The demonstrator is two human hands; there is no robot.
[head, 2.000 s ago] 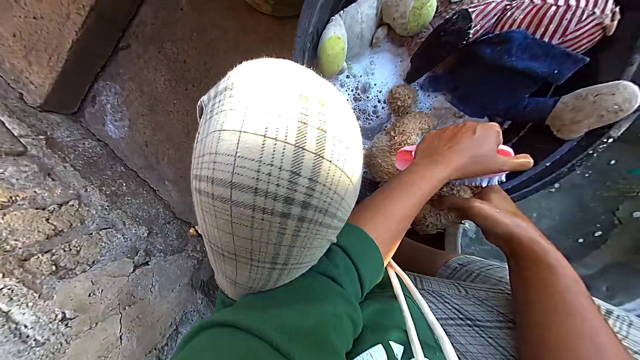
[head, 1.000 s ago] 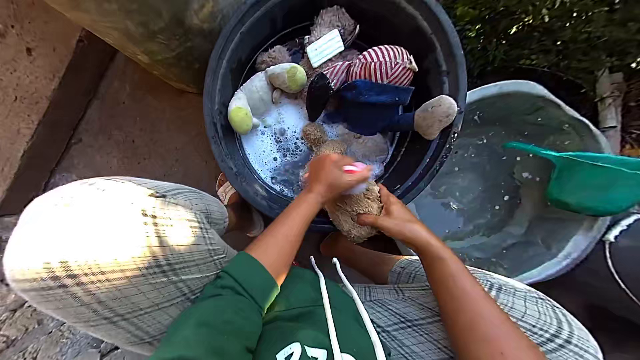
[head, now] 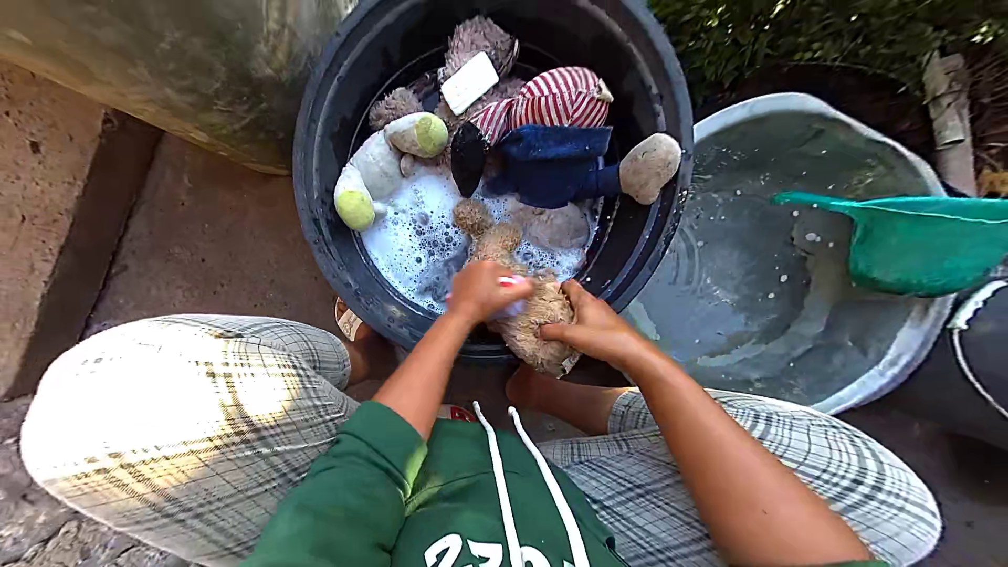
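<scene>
My left hand (head: 487, 293) is closed around a pink-and-white scrub brush (head: 513, 285), which is blurred and touches a wet tan plush toy (head: 543, 309). On the toy's right side, my right hand (head: 592, 324) grips its plush body, thumb on top. The toy lies over the near rim of a black round tub (head: 327, 236), one end among the suds (head: 417, 236). Inside the tub are a brown plush toy (head: 479, 43) with a white tag (head: 470, 83), red-and-white striped cloth (head: 561, 98), dark blue cloth (head: 551, 161) and a white-and-green plush piece (head: 378, 169).
To the right of the tub stands a grey basin (head: 929, 169) of water, with a green plastic dipper (head: 921, 240) across its right side. A black bucket (head: 984, 354) is at the far right. A large drum-like container (head: 197, 71) stands at the upper left, beside a concrete step (head: 47, 197).
The view has swung to show the whole tub and the basin. Both hands stay on the tan toy, and the brush is still in my left hand.
</scene>
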